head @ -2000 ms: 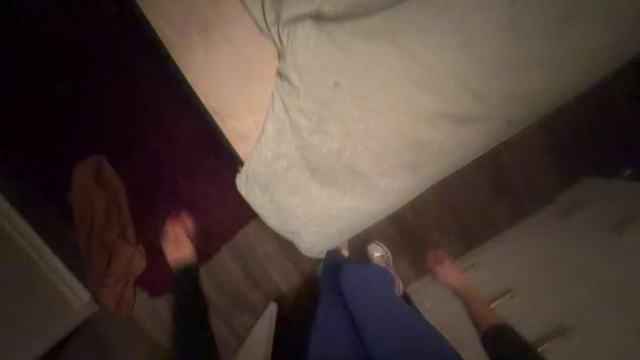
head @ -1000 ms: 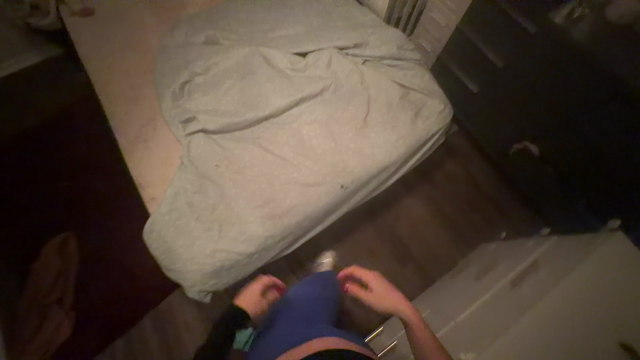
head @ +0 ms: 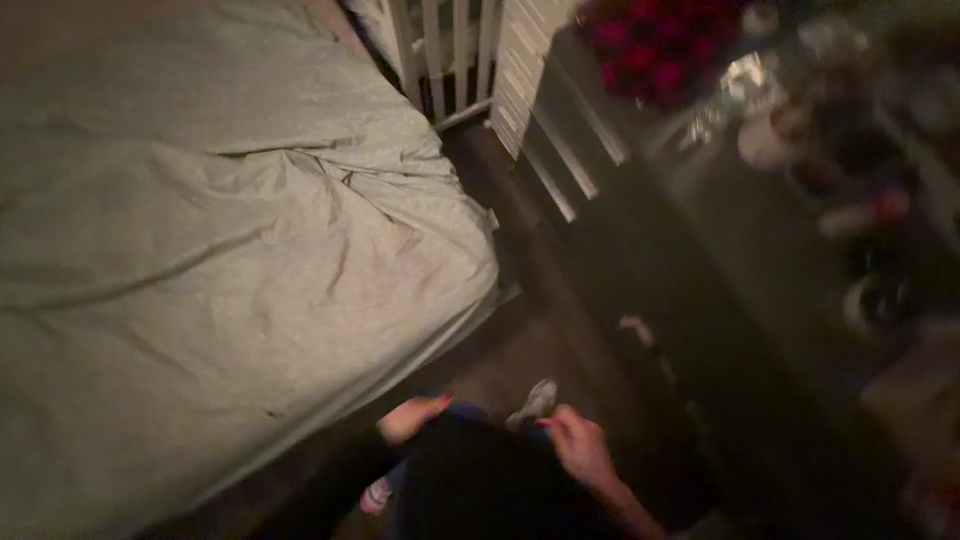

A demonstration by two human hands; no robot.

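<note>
My left hand is at my left thigh, close to the near edge of a mattress under a pale, wrinkled fitted sheet. On the other side, my right hand hangs beside my right leg, fingers partly curled. Nothing shows in either hand, though both are blurred and their inner sides are hidden. A shoe on my foot shows between the hands, and part of the other shoe is below my left hand.
A dark dresser stands at the right, with blurred small items and red flowers on top. White slatted rails rise beyond the bed's far corner. A strip of dark wood floor runs between bed and dresser.
The view has swung to the right, toward the dresser and slatted rails. My hands, spread wide apart at first, are nearer to my legs.
</note>
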